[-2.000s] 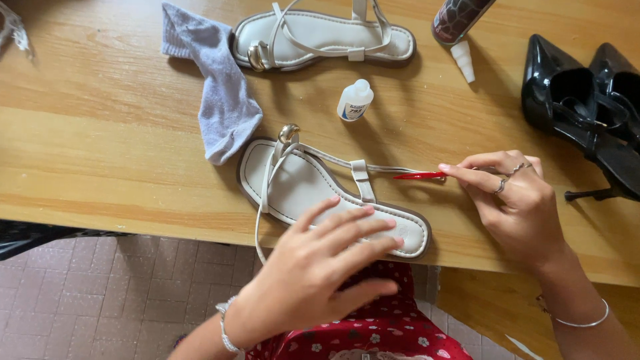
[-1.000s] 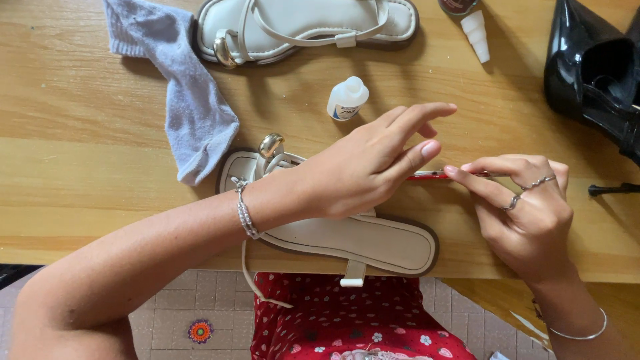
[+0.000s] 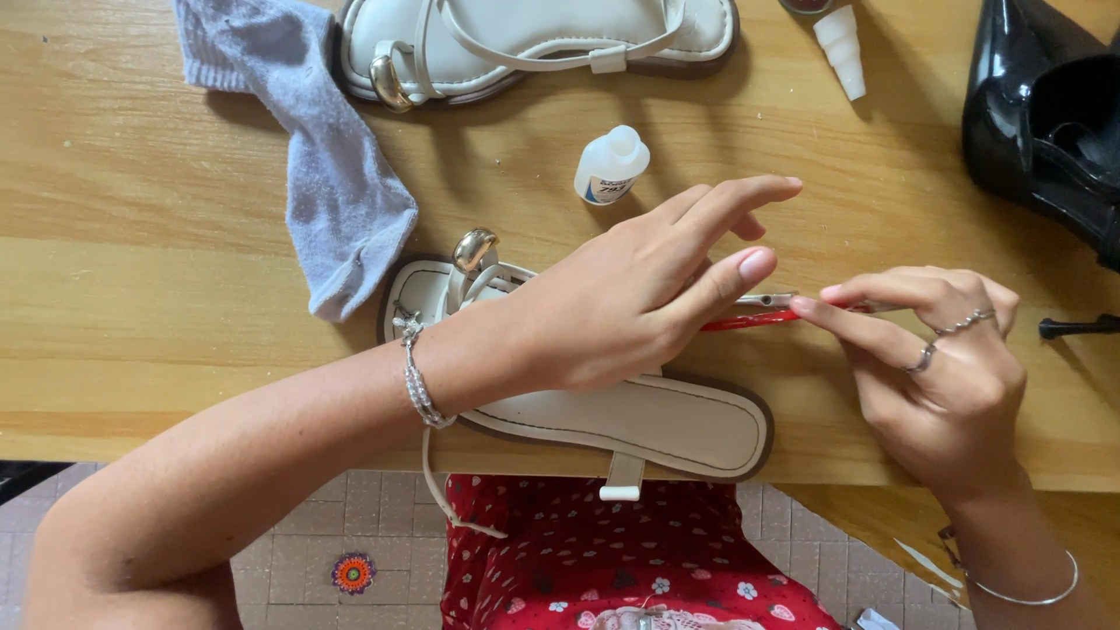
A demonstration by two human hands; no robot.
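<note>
A cream strappy sandal (image 3: 630,420) with a gold ring ornament (image 3: 475,249) at its toe lies at the table's front edge, partly under my left forearm. My left hand (image 3: 630,289) reaches across above it, fingers spread, its thumb near a thin red item (image 3: 748,321) and a metal piece (image 3: 766,299). Whether that hand touches them is unclear. Between thumb and forefinger, my right hand (image 3: 936,359) pinches the metal piece and the end of the red item. A heel strap tab (image 3: 623,477) hangs over the edge, as does a loose thin strap (image 3: 442,499).
Behind stand a small white bottle (image 3: 612,166) and the matching sandal (image 3: 542,39). A grey-blue sock (image 3: 337,175) lies at left. A white nozzle (image 3: 842,52) is at the back, a black high-heeled shoe (image 3: 1006,114) at right, above the wooden table's (image 3: 131,350) surface.
My left hand has moved from over the sandal's heel area to near the red item, its forearm now crossing the sandal. The heel strap tab now hangs over the edge. The view has moved closer.
</note>
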